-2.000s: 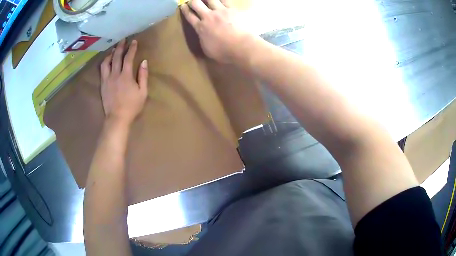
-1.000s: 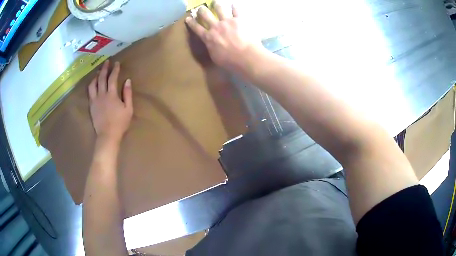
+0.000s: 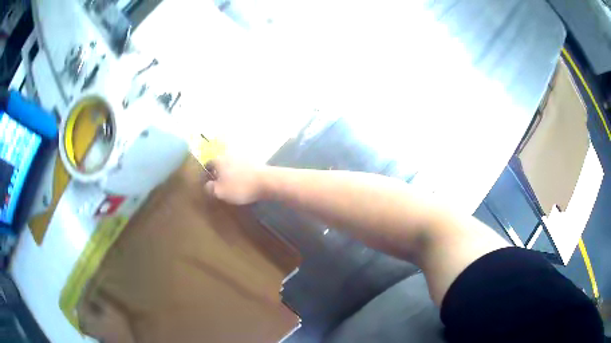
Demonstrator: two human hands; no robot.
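Observation:
A large tan-brown bag body panel (image 3: pixel 194 268) lies flat, its upper end at the sewing machine head (image 3: pixel 144 164) and its notched corners at the lower right. My right hand (image 3: pixel 236 182) is at the panel's upper corner beside the machine, fingers curled and blurred; whether they grip anything is unclear. A blurred shape like my left hand (image 3: pixel 107 321) lies on the panel's lower-left part, at the bottom edge; its fingers are not clear. A yellow edge guide (image 3: pixel 94 268) runs along the panel's left side.
A tape roll (image 3: pixel 70 137) is on the machine head. A blue-framed screen (image 3: pixel 20 157) stands at the far left. The metal worktable (image 3: pixel 429 87) has strong glare. A stack of brown panels (image 3: pixel 556 141) lies low at the right on a white board (image 3: pixel 581 201), above a grey floor with yellow lines.
The view has swung, showing more machine, screen and right-hand stack. My right hand's fingers have gone from spread to curled. The left hand is now low in view and blurred.

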